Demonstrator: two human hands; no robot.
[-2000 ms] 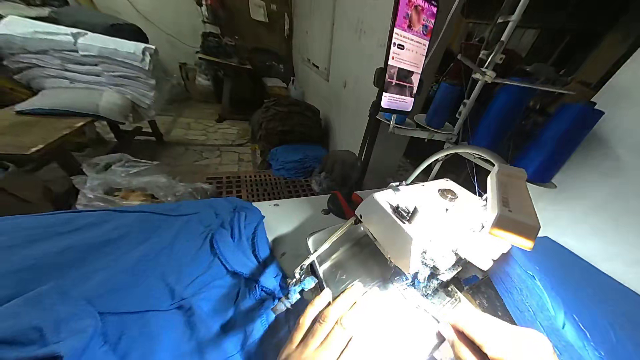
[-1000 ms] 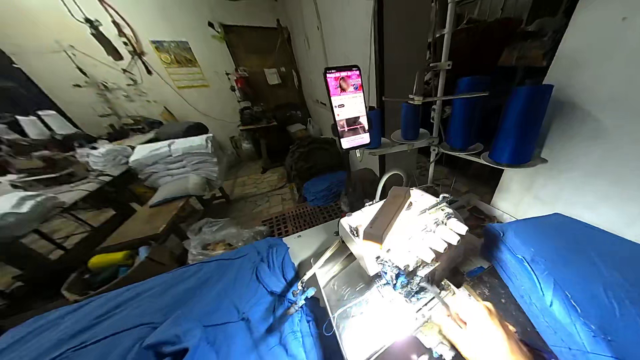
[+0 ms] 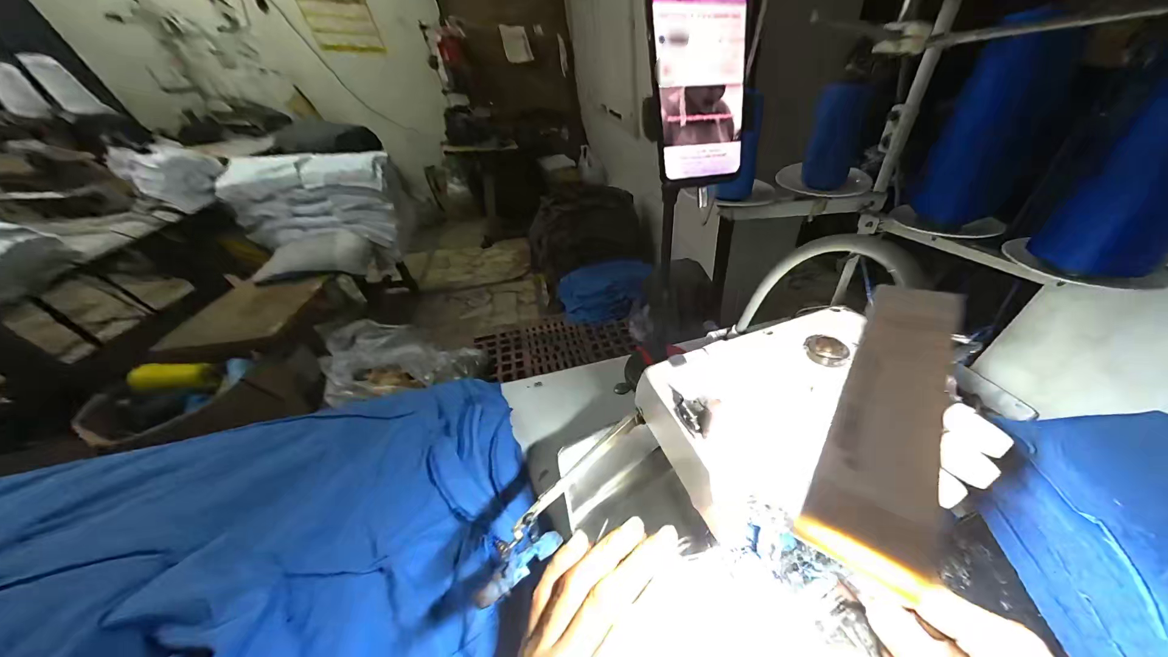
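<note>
A white overlock sewing machine point(image 3: 748, 411) stands on the table, its lower front washed out by bright lamp light. My left hand point(image 3: 602, 589) lies with fingers spread on the machine's bed, beside a metal lever tipped with blue scraps point(image 3: 520, 566); whether fabric lies beneath it is lost in glare. Near the needle area, below the brown-looking cover point(image 3: 881, 438), is my right hand point(image 3: 940, 620), partly cut off by the frame; what its fingers touch cannot be made out. Blue fabric point(image 3: 274, 520) spreads at the left, and more blue fabric point(image 3: 1086, 502) lies at the right.
Blue thread cones point(image 3: 976, 128) stand on a rack behind the machine. A phone point(image 3: 701, 91) is mounted upright on a holder. Beyond the table are a box of scraps point(image 3: 182, 411), a plastic bag point(image 3: 392, 356), a plastic crate point(image 3: 557, 347) and stacked white cloth point(image 3: 310, 201).
The left hand, out of view one second ago, is on the machine bed again. The right hand remains near the needle area. The view has shifted between frames.
</note>
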